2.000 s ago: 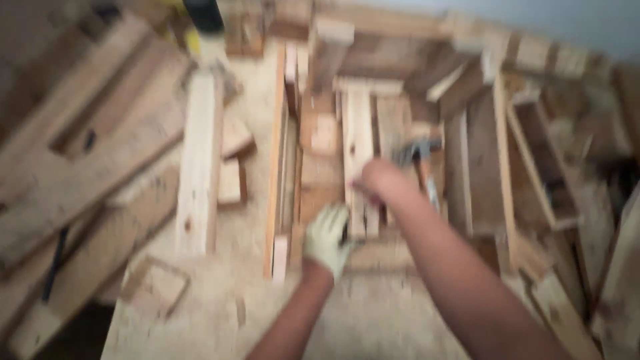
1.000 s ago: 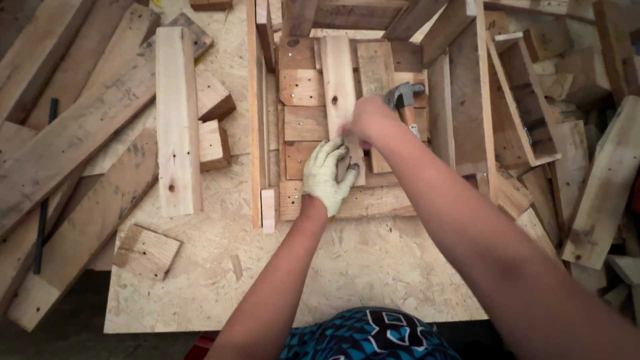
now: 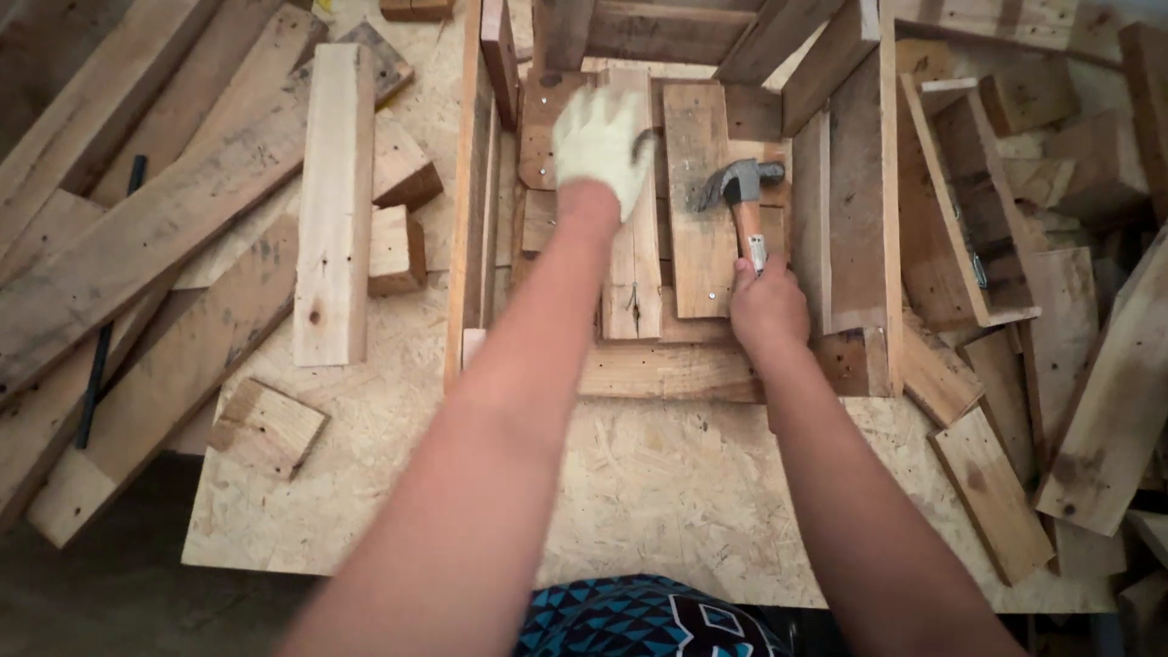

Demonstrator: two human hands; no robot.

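My left hand (image 3: 602,146), in a pale glove, is over the upper part of a narrow wooden plank (image 3: 633,265) inside a wooden frame (image 3: 464,182). Motion blurs its spread fingers, and whether they touch the wood cannot be told. My bare right hand (image 3: 769,306) is closed around the handle of a claw hammer (image 3: 746,219), whose metal head lies above a wider, stained board (image 3: 698,192). A nail (image 3: 713,296) shows near that board's lower end, and the narrow plank has a dark crack near its own.
Long boards (image 3: 155,219) are heaped at the left beside an upright pale plank (image 3: 333,201). A small wood block (image 3: 267,427) sits on the chipboard tabletop (image 3: 675,484). At the right are a narrow wooden box (image 3: 976,201) and loose offcuts (image 3: 993,497).
My left hand has moved from the narrow plank's lower part up toward its far end. My right hand has left the plank and now holds the hammer, which was lying in the frame.
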